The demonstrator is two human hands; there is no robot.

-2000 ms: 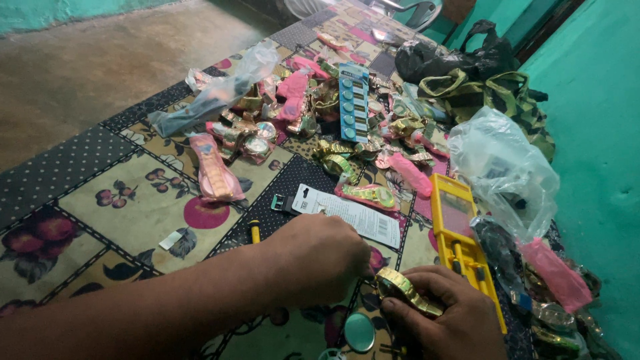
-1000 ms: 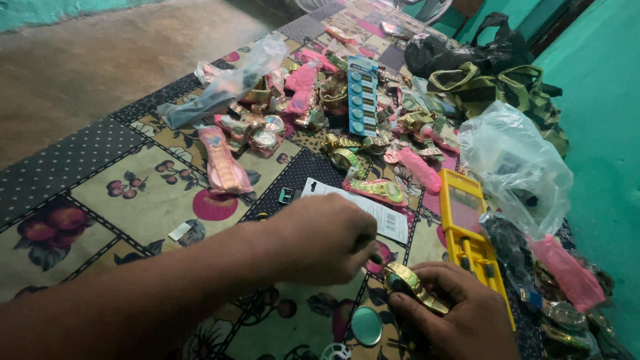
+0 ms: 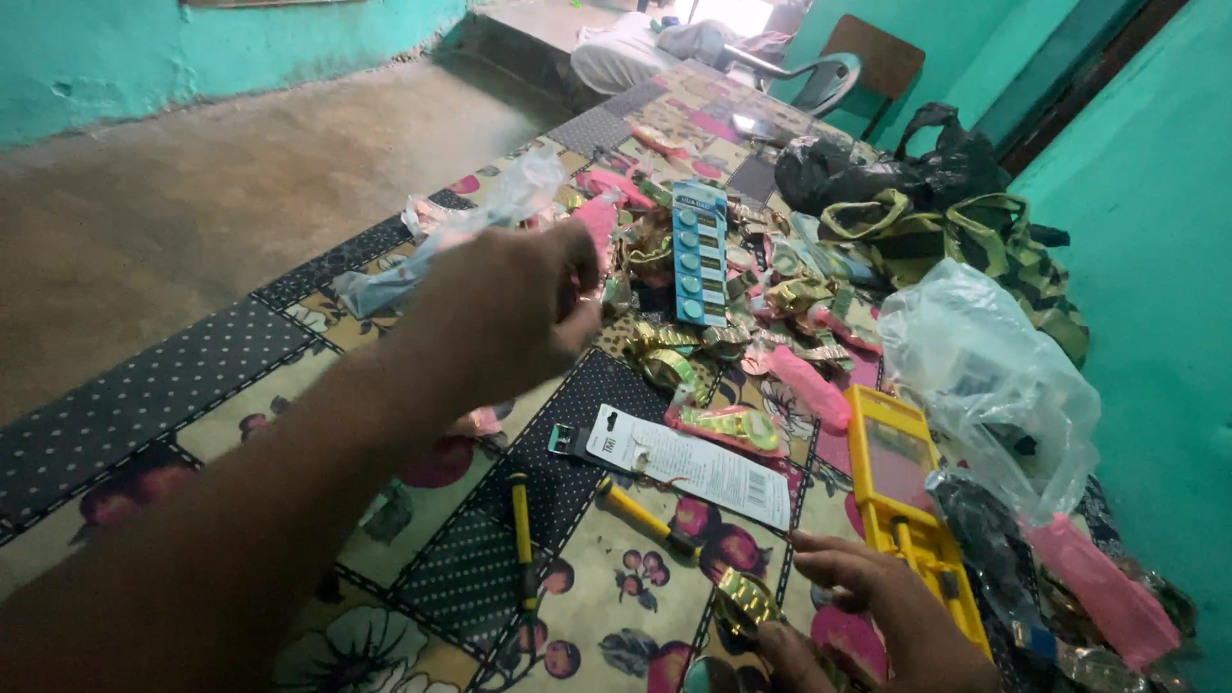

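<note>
My left hand (image 3: 505, 313) is raised over the table, left of the heap of gold-coloured watches (image 3: 659, 351). Its thumb and fingers are apart and nothing shows between them, though the hand is blurred. At the lower right, my right hand (image 3: 881, 616) holds a gold-coloured metal wristwatch (image 3: 748, 602) by its band; a round, greenish disc (image 3: 710, 674) is beside it at the bottom edge. Two yellow-handled screwdrivers (image 3: 522, 525) (image 3: 647, 520) lie between the hands. Above them a white printed card (image 3: 698, 472) partly covers a dark strap with a buckle (image 3: 563, 440).
A yellow tool case (image 3: 881, 481) stands open on the right. A blister card of button cells (image 3: 700, 255) lies on the heap, near pink-wrapped watches (image 3: 808, 385). Clear plastic (image 3: 991, 375), a camouflage bag (image 3: 1001, 241) and black plastic bags (image 3: 895, 173) line the wall side.
My left hand has moved from beside the watch up and to the left. A yellow screwdriver now shows on the cloth near where it was. The view has tilted up.
</note>
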